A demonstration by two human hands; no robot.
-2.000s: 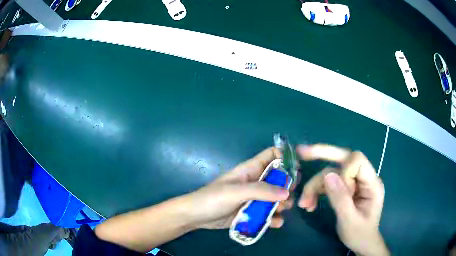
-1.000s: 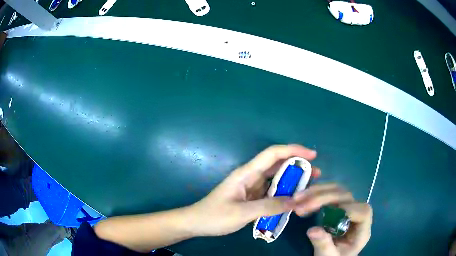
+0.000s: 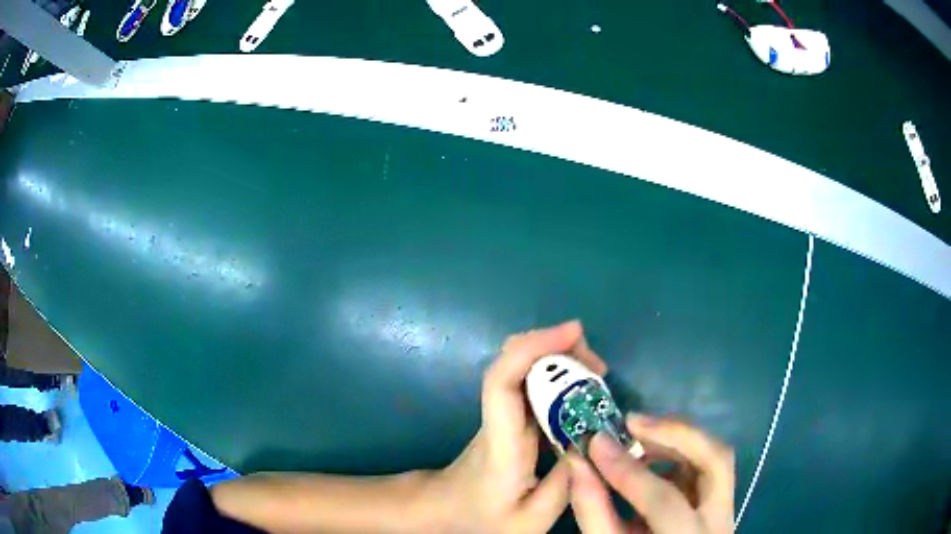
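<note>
My left hand [image 3: 501, 438] holds the white housing shell [image 3: 547, 383] over the green work surface, with the shell's rounded slotted end facing up. A dark blue part shows inside the shell beside the green circuit board [image 3: 586, 408]. My right hand [image 3: 662, 475] has its fingertips on the lower part of the board, at the shell. A small white and clear piece [image 3: 634, 448] sticks out by the right fingertips. The lower part of the shell is hidden by the fingers of both hands.
A white rail [image 3: 626, 148] curves across beyond the work surface [image 3: 313, 240]. On the belt behind it lie a white unit with red wires [image 3: 790, 50], white cover plates [image 3: 922, 167] and shells with blue inside [image 3: 179, 13]. Legs of people show at the lower left.
The shell has been tipped so its slotted end shows. The right hand has brought the board from beside the shell onto it. Parts on the belt have shifted right.
</note>
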